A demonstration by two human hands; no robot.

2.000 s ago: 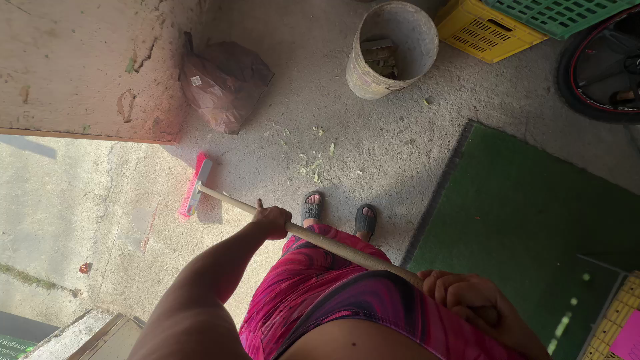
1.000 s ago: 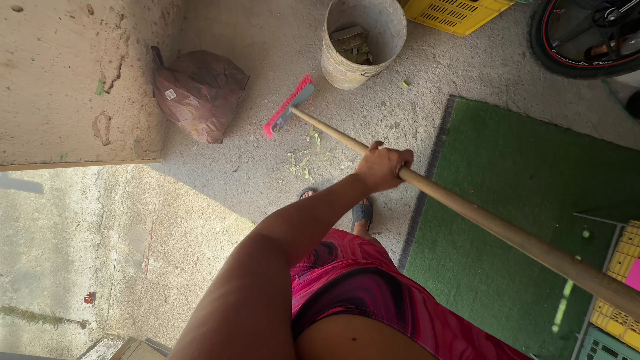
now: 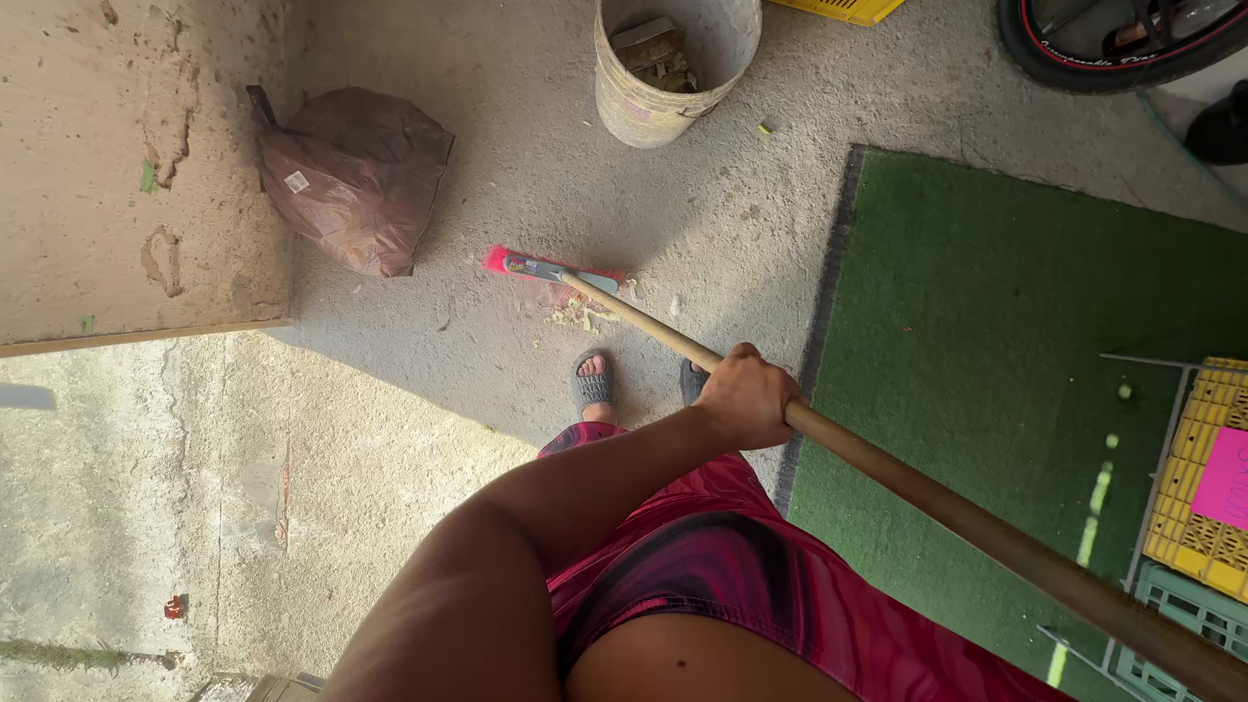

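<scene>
My left hand (image 3: pixel 749 395) is closed round the wooden handle of a broom (image 3: pixel 673 336), which runs from the lower right corner up to its head. The broom head (image 3: pixel 561 273), grey with pink bristles, rests on the concrete floor. Pale scraps (image 3: pixel 580 314) lie right against the bristles, just beyond my sandalled feet. My right hand is outside the picture; the upper end of the handle also leaves the frame at the lower right.
A brown plastic bag (image 3: pixel 356 180) stands by the wall at the left. Beyond the broom is a dirty white bucket (image 3: pixel 643 107) with blocks inside. A green mat (image 3: pixel 975 390), yellow crate (image 3: pixel 1194 487) and bicycle wheel (image 3: pixel 1102 73) are at the right.
The broom head has moved from beside the wall corner to the scraps near my feet. My right hand, on the handle two seconds ago, has left the view.
</scene>
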